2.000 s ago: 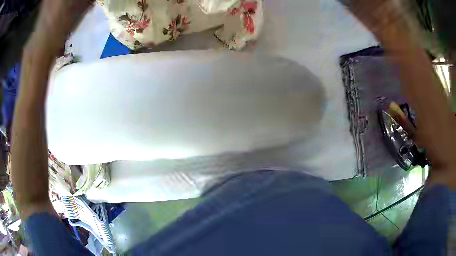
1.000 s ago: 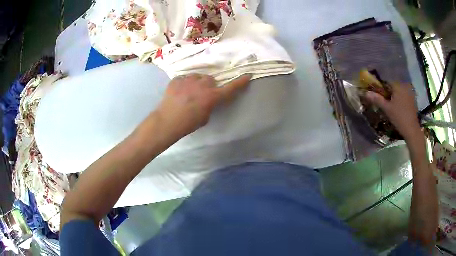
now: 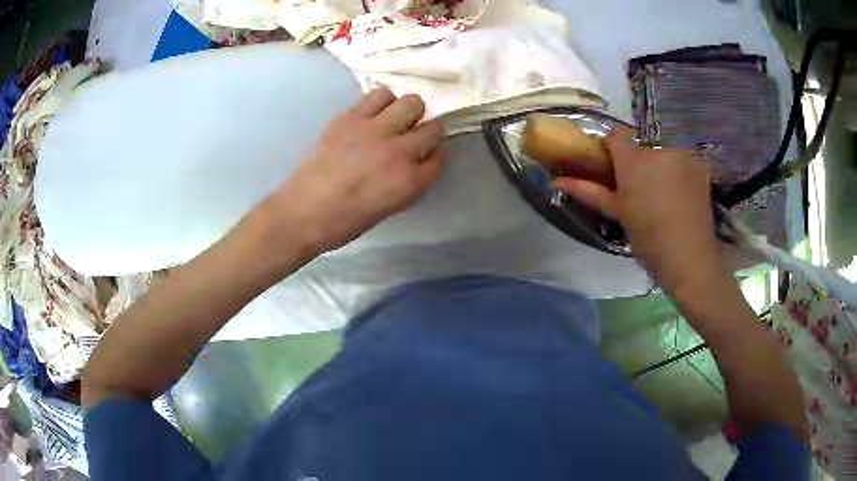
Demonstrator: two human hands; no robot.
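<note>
The cream floral garment (image 3: 470, 61) lies over the far side of the white padded buck (image 3: 197, 150), its layered edge running toward the right. My left hand (image 3: 381, 155) rests at the near edge of the garment, fingers bent; whether cloth is pinched under the fingertips is hidden. My right hand (image 3: 648, 193) grips the tan handle of the steam iron (image 3: 554, 202). The iron's pointed front faces left and touches or overlaps the garment's layered edge.
The folded grey-purple pad (image 3: 709, 113) lies right of the buck. A black cord (image 3: 799, 122) and white hose (image 3: 785, 258) run off right. Heaped floral cloth (image 3: 33, 207) hangs at left, another floral garment (image 3: 818, 376) at lower right. A blue piece (image 3: 180, 39) shows behind the buck.
The garment, absent from the buck two seconds ago, now lies over its far side. My right hand has lifted the iron off the pad and moved it left to the garment's edge.
</note>
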